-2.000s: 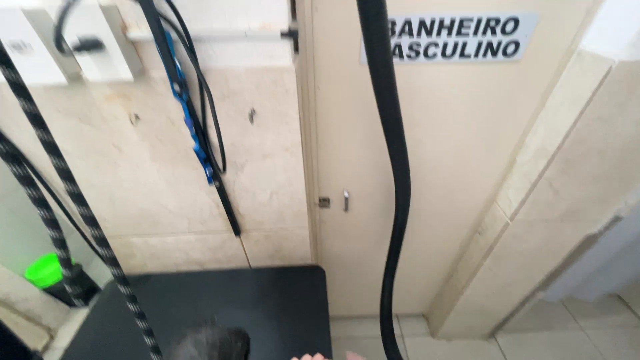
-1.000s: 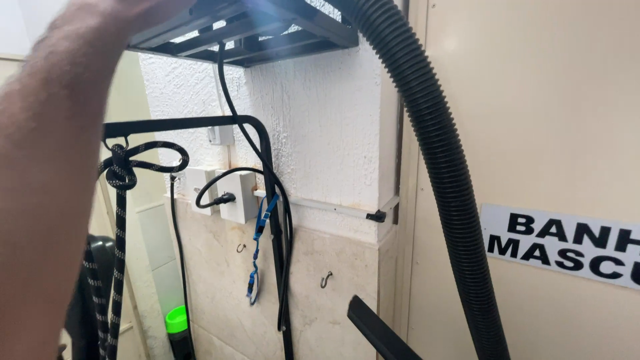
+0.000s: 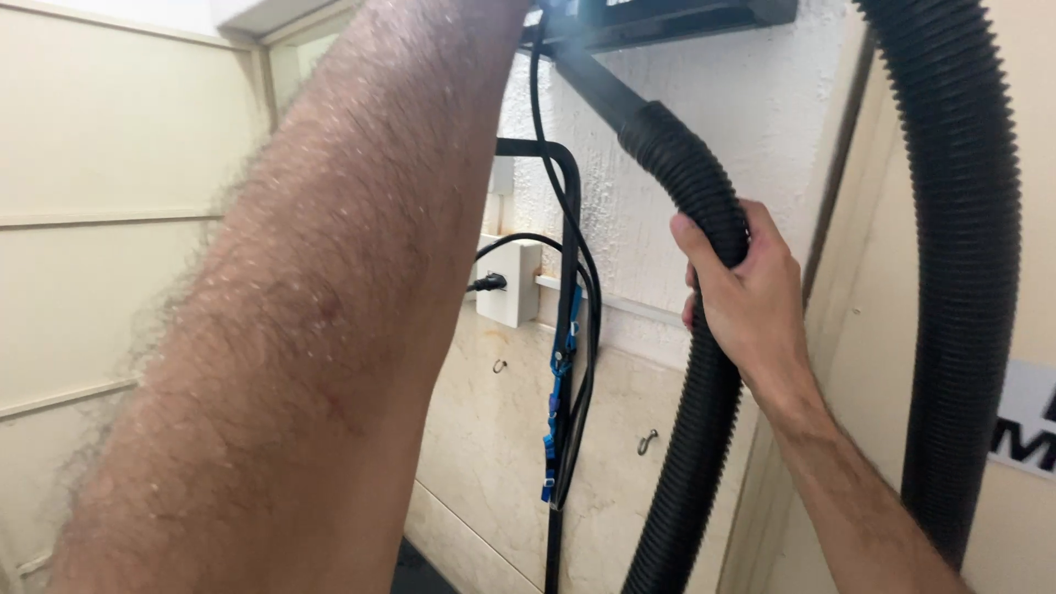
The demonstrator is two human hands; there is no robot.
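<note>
My right hand (image 3: 751, 289) is closed around a black corrugated hose (image 3: 693, 173). A flat, dark nozzle (image 3: 602, 92) on the hose's end points up and left, its tip close under the black shelf or rack (image 3: 693, 29) at the top. My left forearm reaches up across the left half of the view; the left hand itself is beyond the top edge. A thick stretch of corrugated hose (image 3: 961, 272) curves down at the right.
A black metal frame post (image 3: 569, 214) stands by the wall with a cable and a blue strap (image 3: 551, 412). Behind are a white outlet box (image 3: 516, 285) with a plug, metal hooks (image 3: 648, 442), and a door sign (image 3: 1023, 421) at the right.
My right hand has come into view, holding the hose. The nozzle, lower down a second ago, is now up near the rack. My left hand has gone out of view.
</note>
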